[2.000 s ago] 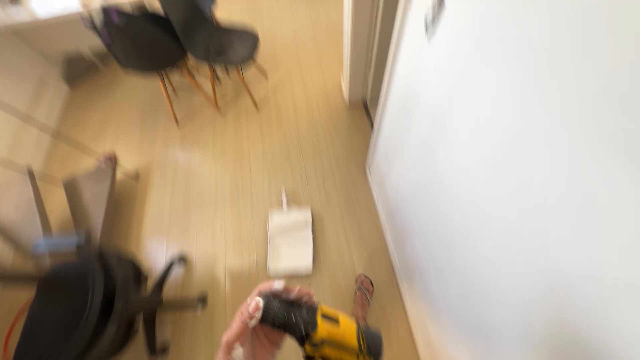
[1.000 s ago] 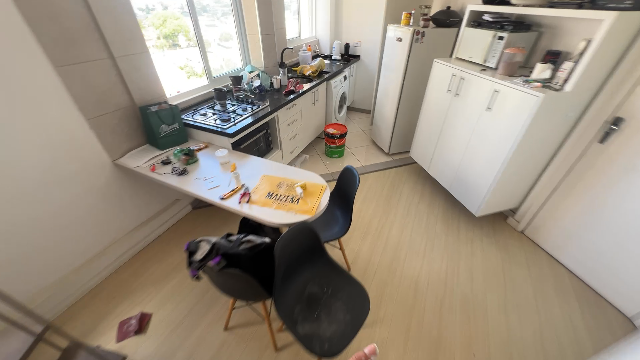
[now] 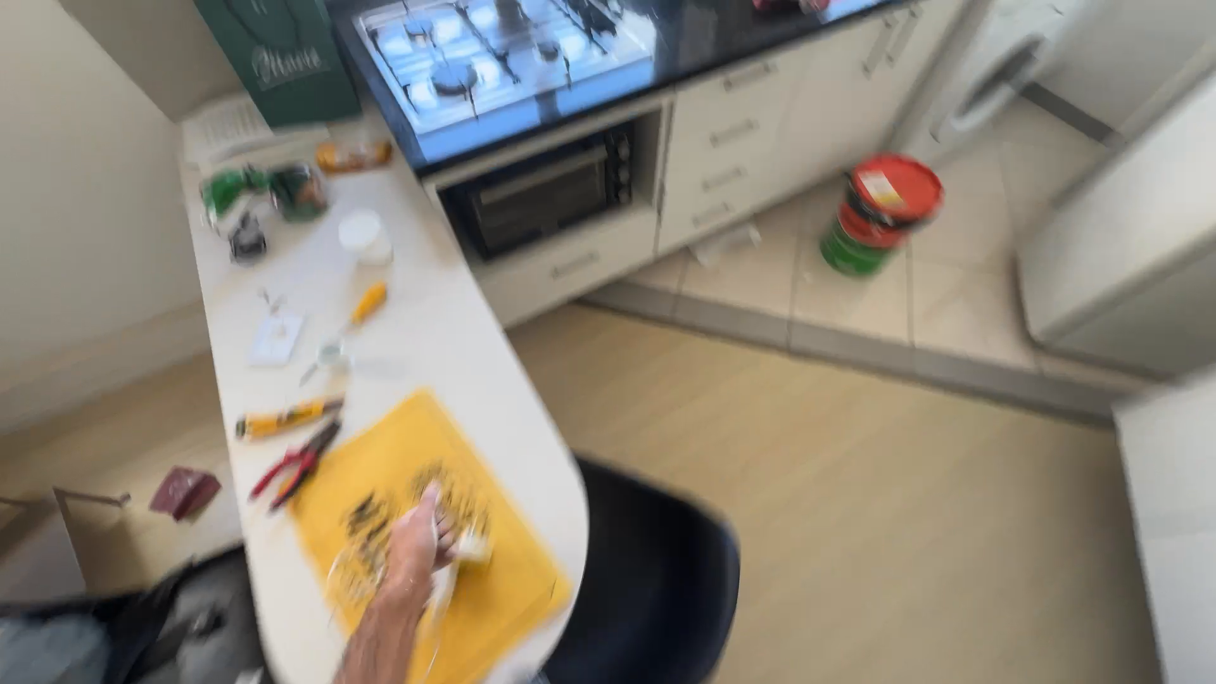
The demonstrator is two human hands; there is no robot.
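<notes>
My left hand [image 3: 418,537] is over the yellow printed placemat or bag [image 3: 513,560] on the white table, its fingers curled. Against its fingers is a small pale object [image 3: 472,546], with a thin white cord or strip trailing below; blur hides whether the hand grips it. Left of the yellow sheet lie red-handled pliers [image 3: 299,464] and a yellow utility knife [image 3: 288,418]. Farther up the table are a yellow-handled tool [image 3: 369,303], a small white plate [image 3: 276,340] and a white round container [image 3: 365,237]. My right hand is out of view.
The table [image 3: 475,380] has a black chair [image 3: 646,579] at its right edge. Beyond stand a gas cooktop [image 3: 503,57], an oven [image 3: 541,190] and a red and green bucket [image 3: 879,214]. A floor edge [image 3: 855,351] crosses the room. A dark green bag [image 3: 285,66] stands at the table's far end.
The view has swung from the floor to the kitchen and closer to the table. My left hand now is over the yellow sheet; two seconds ago a hand was at a yellow and black power tool.
</notes>
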